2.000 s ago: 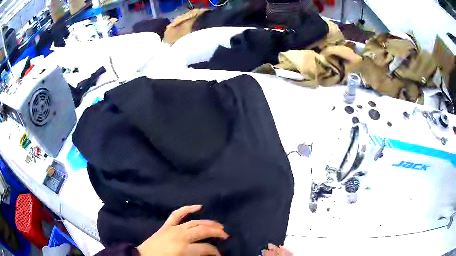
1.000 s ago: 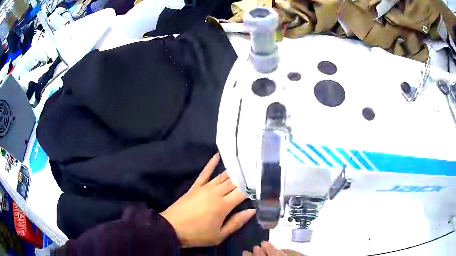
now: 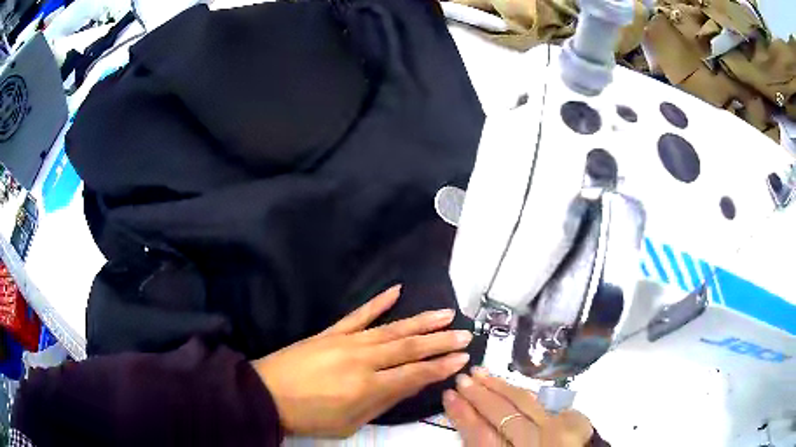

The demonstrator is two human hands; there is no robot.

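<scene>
The black garment piece [image 3: 288, 209] lies spread over the table, its right edge under the left end of the white sewing machine head [image 3: 567, 209]. My left hand [image 3: 349, 375] lies flat on the cloth, fingers apart and pointing right, just left of the presser foot area [image 3: 496, 323]. My right hand [image 3: 515, 415], with a ring on one finger, is at the bottom, its fingertips at the cloth's lower right edge below the needle area. Whether those fingers pinch the edge is hard to tell. The shiny take-up guard [image 3: 602, 279] stands over the machine face.
Tan cut pieces [image 3: 724, 61] are heaped behind the machine. A pale upright post [image 3: 598, 44] stands on the head. A neighbouring machine's grey end [image 3: 30, 109] is at the left. A red stool [image 3: 17, 306] shows at the left edge.
The view has moved closer to the machine. The cloth and my left hand are now beside the needle area. My right hand has come further into view at the cloth's edge.
</scene>
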